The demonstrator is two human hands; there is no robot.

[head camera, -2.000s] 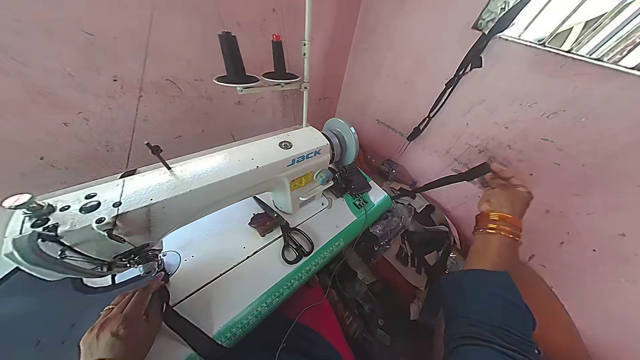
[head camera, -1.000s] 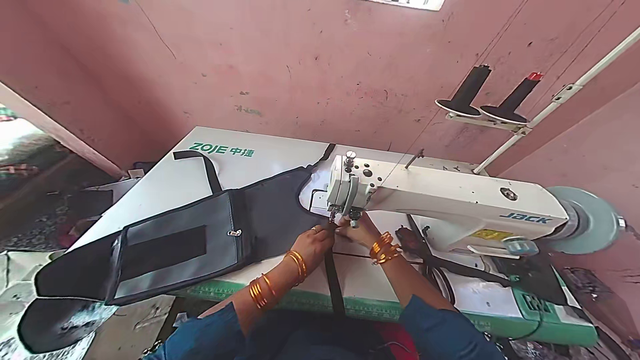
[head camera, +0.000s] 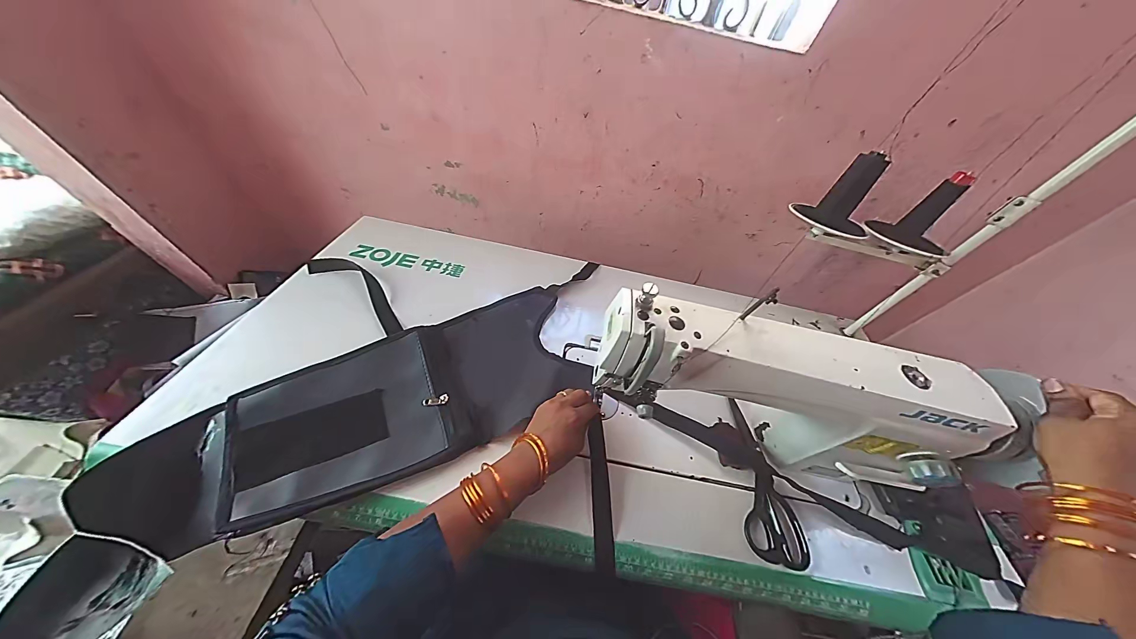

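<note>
A white Jack sewing machine (head camera: pixel 825 382) stands on a white table. Under its needle area lies the edge of a black fabric piece (head camera: pixel 497 364) with a zipped pocket (head camera: pixel 337 435). My left hand (head camera: pixel 565 424) presses its fingers on the fabric edge and a black strap (head camera: pixel 602 497) beside the presser foot; whether they pinch it is hidden. On the right, my right hand (head camera: pixel 1078 413) rests on the machine's handwheel (head camera: pixel 1021 404), fingers partly out of sight. A second black strap (head camera: pixel 701 430) runs from the needle area towards the table's right side.
Black-handled scissors (head camera: pixel 775 524) lie on the table below the machine arm. Two black thread cones (head camera: pixel 852 191) sit on a stand behind it, with thread running down. The table's green front edge (head camera: pixel 692 568) carries a ruler scale. A pink wall (head camera: pixel 532 133) rises behind.
My right hand has moved from beside the needle area to the handwheel. My left hand stays by the needle. Two seconds ago my right hand held a black strap up near the wall.
</note>
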